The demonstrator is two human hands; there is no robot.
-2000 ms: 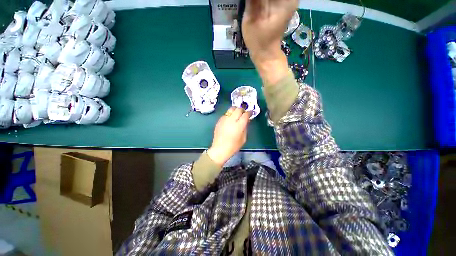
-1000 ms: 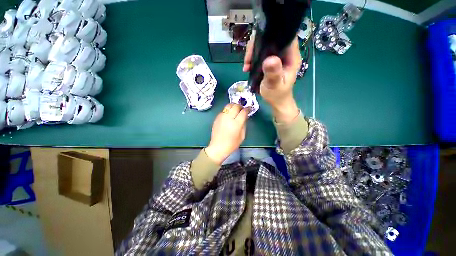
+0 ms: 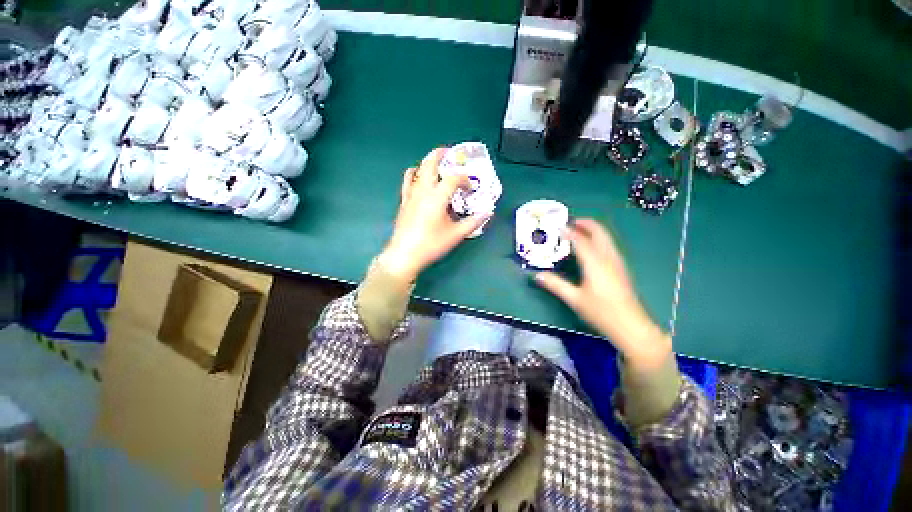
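My left hand [image 3: 430, 215] is closed around a white housing [image 3: 472, 170] left of centre on the green mat, fingers on its left and lower sides. A second white housing [image 3: 541, 232] with a dark round centre lies to its right. My right hand [image 3: 598, 275] is beside this one, thumb below it and fingers at its right edge, slightly blurred; I cannot tell whether it touches. The black electric screwdriver [image 3: 600, 70] hangs above, in front of the grey screw feeder [image 3: 545, 75].
Dense rows of white housings [image 3: 190, 110] fill the left of the table. Black ring boards [image 3: 653, 192] and clear round parts [image 3: 648, 95] lie right of the feeder. A blue bin [image 3: 880, 450] with grey plates is below right; a small open carton [image 3: 205, 318] is below left.
My right hand has let go of the screwdriver and come down beside the right housing. My left hand has moved from that housing to the left one. The view has tilted and shifted left.
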